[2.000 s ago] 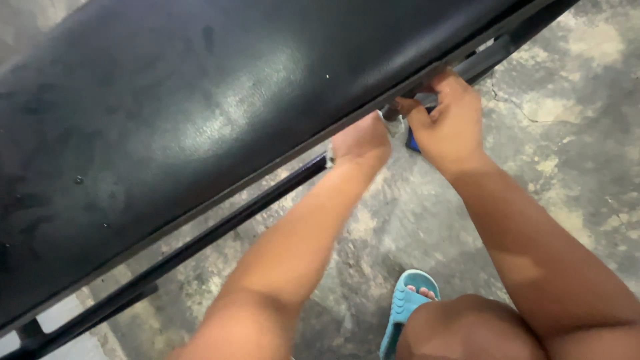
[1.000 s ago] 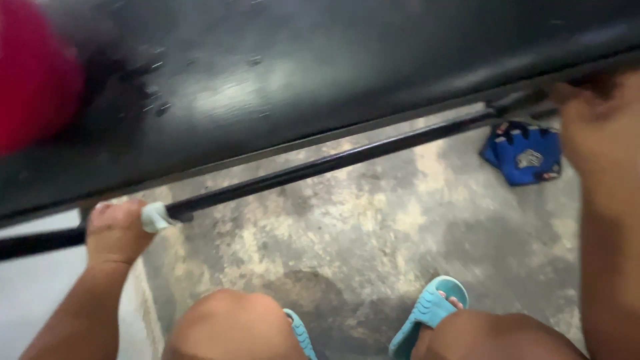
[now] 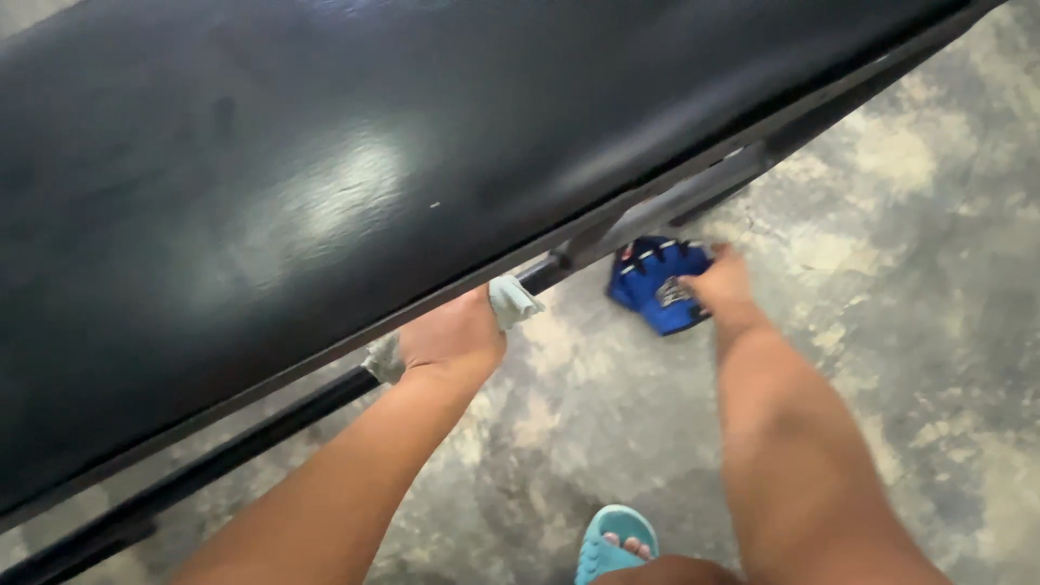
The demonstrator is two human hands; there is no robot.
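My left hand [image 3: 453,335] is wrapped around a pale cloth [image 3: 513,301] on the black metal bar [image 3: 268,435] below the padded bench; cloth shows on both sides of the hand. My right hand [image 3: 721,280] is at the right edge of a blue fingerless glove [image 3: 662,284], which lies on the floor under the bench's edge. Its thumb and fingers touch the glove there; whether they grip it is hard to tell. The black padded bench top [image 3: 244,187] has a glossy surface and slants across the upper left.
A grey metal bracket [image 3: 682,199] joins the bench frame near the glove. The mottled concrete floor [image 3: 918,341] stretches to the right. A turquoise sandal [image 3: 615,548] is on my foot at the bottom.
My right hand has left the bench frame and is down at the glove on the floor. My left hand, at the bar's left part one second ago, is now close to the bracket.
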